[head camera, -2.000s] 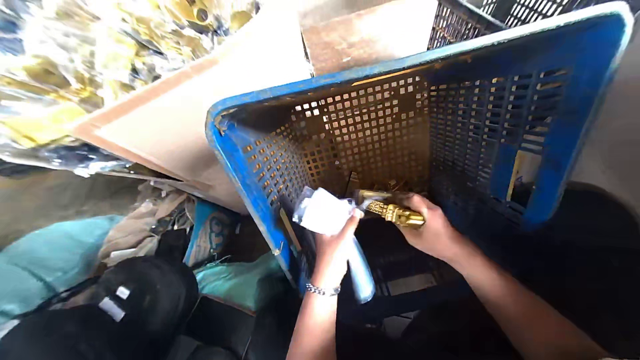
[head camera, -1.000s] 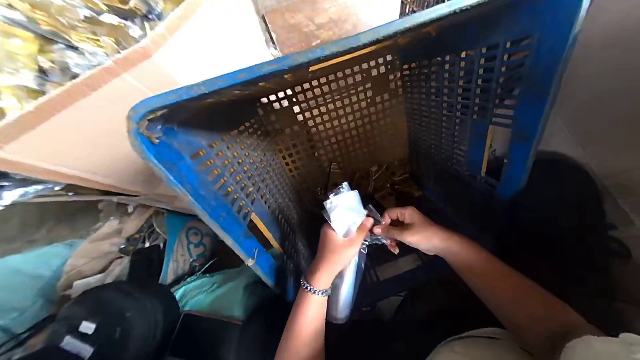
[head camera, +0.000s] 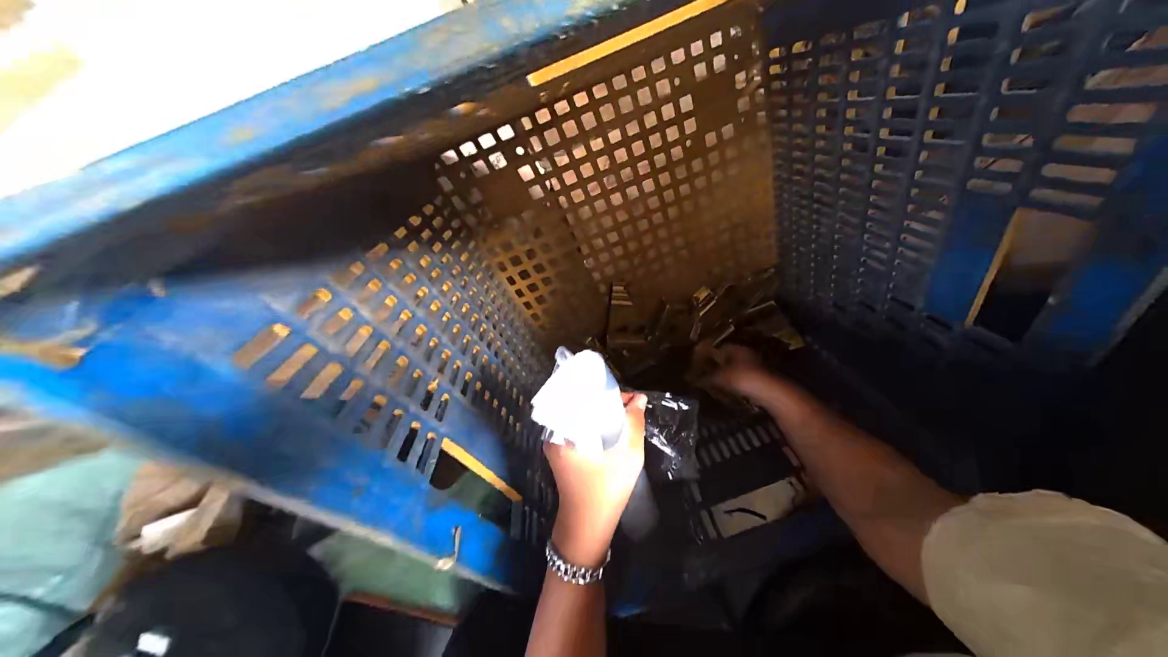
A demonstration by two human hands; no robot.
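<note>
My left hand [head camera: 598,465], with a metal bracelet at the wrist, grips a bundle of clear plastic bags [head camera: 579,397] whose upper end glares white. A loose clear plastic bag [head camera: 671,433] spreads from its right side. Deep inside the blue plastic crate [head camera: 356,465], my right hand [head camera: 735,372] reaches among gold-coloured metal pieces [head camera: 716,315] heaped at the far end. Its fingers are dark and blurred, so whether they hold a piece cannot be told.
Perforated crate walls rise on both sides, and the rim [head camera: 301,100] crosses the upper left. Outside the crate at lower left lie teal fabric or sacking [head camera: 59,538], crumpled brown material [head camera: 187,511] and a dark rounded object [head camera: 219,602].
My right hand has moved away from the bags, down into the crate. The gold-coloured piece it held two seconds ago is no longer visible in it. The view has moved closer to the crate.
</note>
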